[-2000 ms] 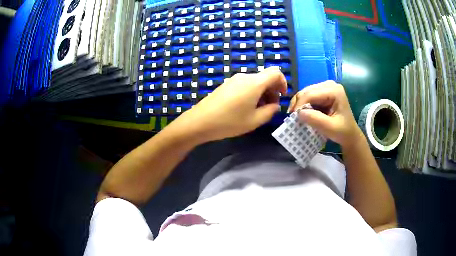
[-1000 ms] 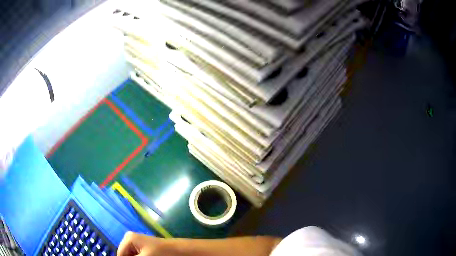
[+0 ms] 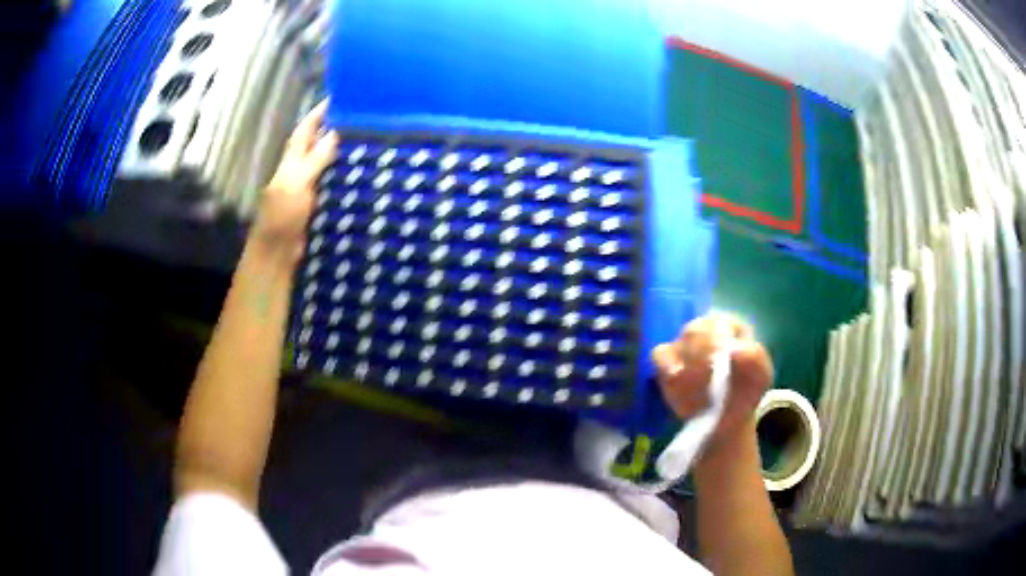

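The black parts tray (image 3: 473, 390) lies on blue corrugated plastic sheets (image 3: 495, 62), blurred, with white labels dotted in rows over its blue openings. My left hand (image 3: 295, 186) is at the tray's upper left edge, fingers against the edge; whether it grips the tray is unclear. My right hand (image 3: 717, 366) is closed to the right of the tray, on a white strip (image 3: 695, 441) that curls down towards my body. The strip's print is blurred.
A label roll (image 3: 801, 441) lies on the green bench (image 3: 737, 152) just right of my right hand. Tall layered stacks stand at the right (image 3: 939, 371) and left (image 3: 242, 113). Blue sheets (image 3: 101, 101) stand at the far left. Red and blue tape marks the bench.
The view has turned back from the right-hand stack to the tray. Compared with two seconds ago, my hands have moved apart, my left to the tray's left edge, and a white strip now hangs from my right.
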